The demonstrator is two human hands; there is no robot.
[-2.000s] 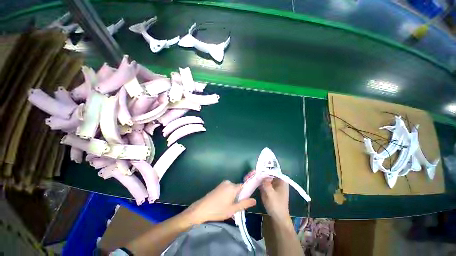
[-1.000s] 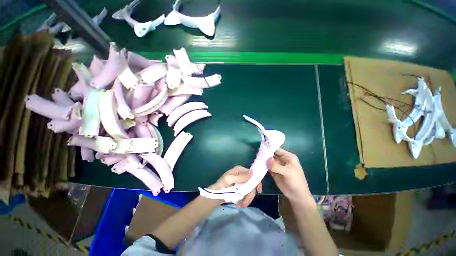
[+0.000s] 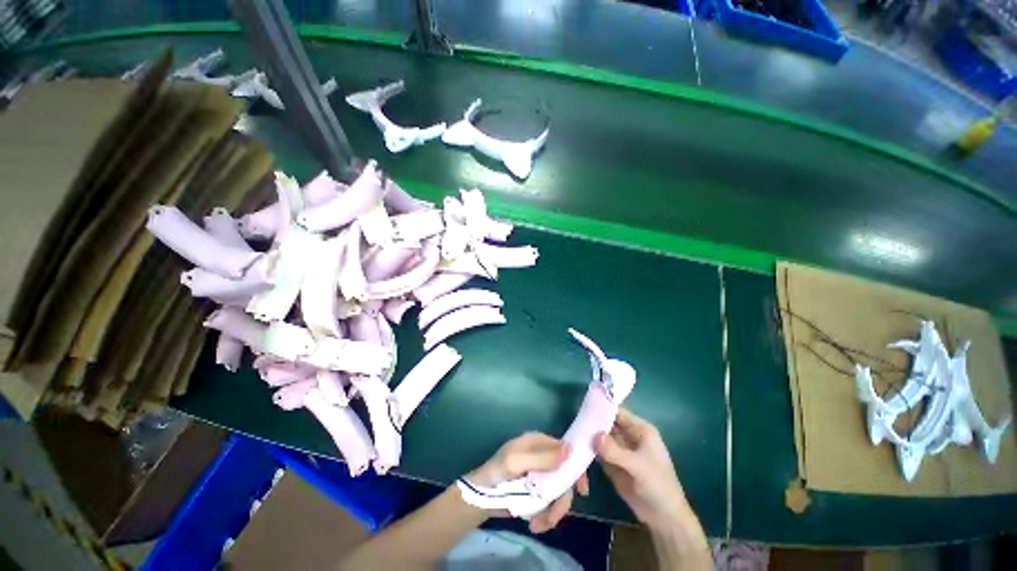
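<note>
A white eared headband point(image 3: 611, 383) with a pale pink cover point(image 3: 581, 442) along its middle is held above the bench's front edge. My left hand point(image 3: 529, 468) grips its lower left part, fingers partly behind it. My right hand point(image 3: 640, 462) grips the cover's upper right end with thumb and fingers. A dark line, perhaps the wire, runs along the lower white end. A large heap of pink covers point(image 3: 335, 251) lies on the bench to the left. White wired shells point(image 3: 931, 390) lie together on a cardboard sheet point(image 3: 826, 456) at the right.
Cardboard dividers point(image 3: 145, 240) lean at the far left. A green conveyor point(image 3: 691, 201) crosses beyond the bench, with white eared parts point(image 3: 499, 145) on it and a metal post point(image 3: 294, 84) in front. A blue crate point(image 3: 212, 515) is below the bench. Another blue crate point(image 3: 781, 25) stands across the line.
Since the oldest frame, the headband has been turned, and both hands have shifted along it, with the pink cover now facing up. Since one second ago, the grip is nearly unchanged; the camera view has shifted.
</note>
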